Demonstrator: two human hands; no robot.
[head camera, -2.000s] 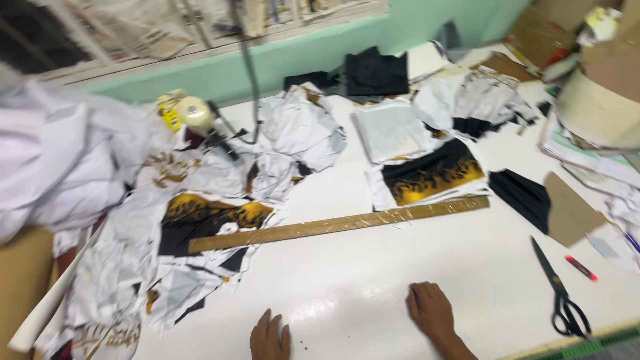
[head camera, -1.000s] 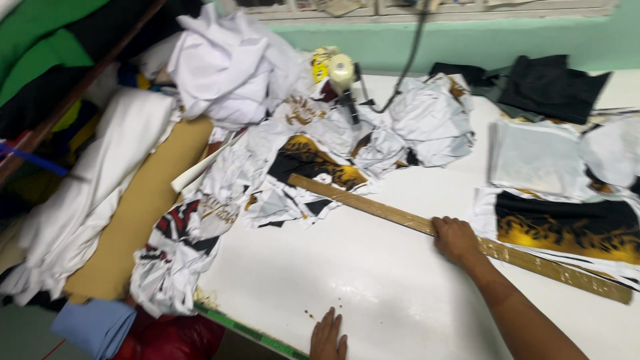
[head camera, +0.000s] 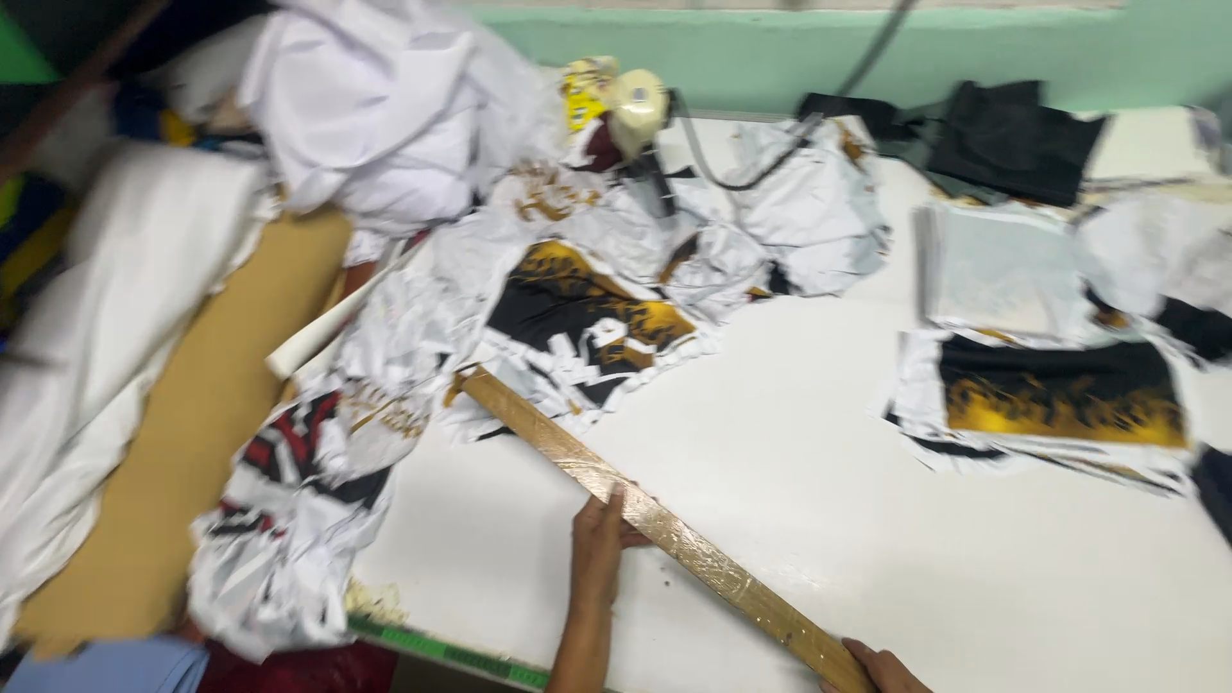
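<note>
A long flat wooden strip (head camera: 712, 553) lies slantwise over the white table, its far end touching printed fabric pieces. My left hand (head camera: 608, 525) grips it near the middle, thumb on top. At the lower right, my right hand (head camera: 881, 666) holds its near end, partly cut off by the frame. Black fabric with a golden flame print (head camera: 549, 303) lies among crumpled white scraps beyond the strip. A stack of similar flame-printed pieces (head camera: 1064, 390) rests to the right, just below a stack of pale rectangular sheets (head camera: 1006, 269).
A cream-coloured handheld device (head camera: 638, 111) with a dark cable stands among scraps at the back. White cloth (head camera: 385, 115) is heaped at the upper left, beside a tan roll (head camera: 221, 414). Folded black fabric (head camera: 1011, 140) lies at the back right. The table's green-marked edge (head camera: 452, 656) runs along the bottom.
The wooden strip has come away from the flame-printed stack at right and towards me. My left hand, flat on the table before, now grips it; my right hand has moved to its near end.
</note>
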